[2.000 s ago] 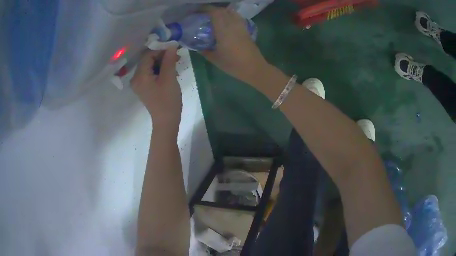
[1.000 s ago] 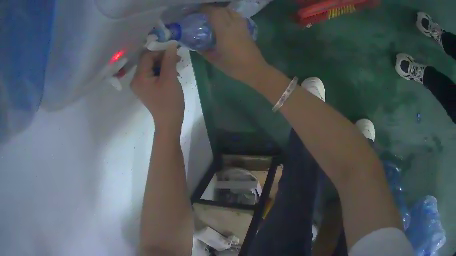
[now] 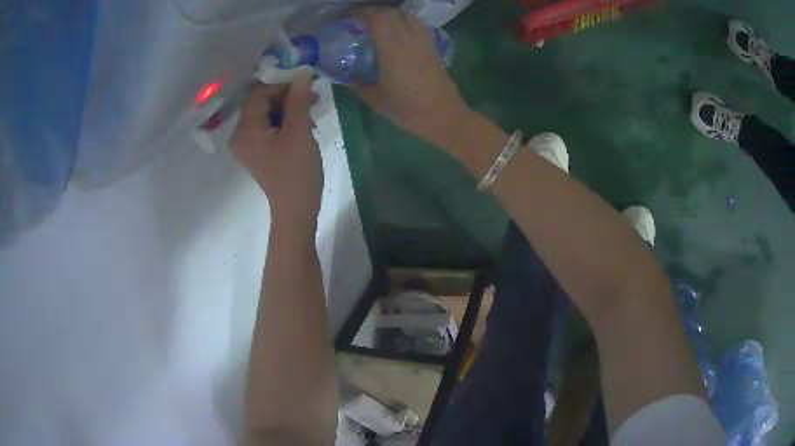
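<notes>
The clear bluish water bottle lies across the top of the head view, with its blue neck ring and mouth at the white dispenser tap. My right hand, with a bracelet on the wrist, is closed around the bottle's body. My left hand is just below the tap, fingertips against it, with a small dark blue bottle cap between the fingers. The white water dispenser fills the left side, with a red light beside the tap. The water level in the bottle cannot be told.
The blue dispenser jug is at the upper left. A red broom or dustpan with yellow bristles lies on the green floor. A black-framed rack holds cartons. Another person's shoes stand at the right. Blue plastic bags lie lower right.
</notes>
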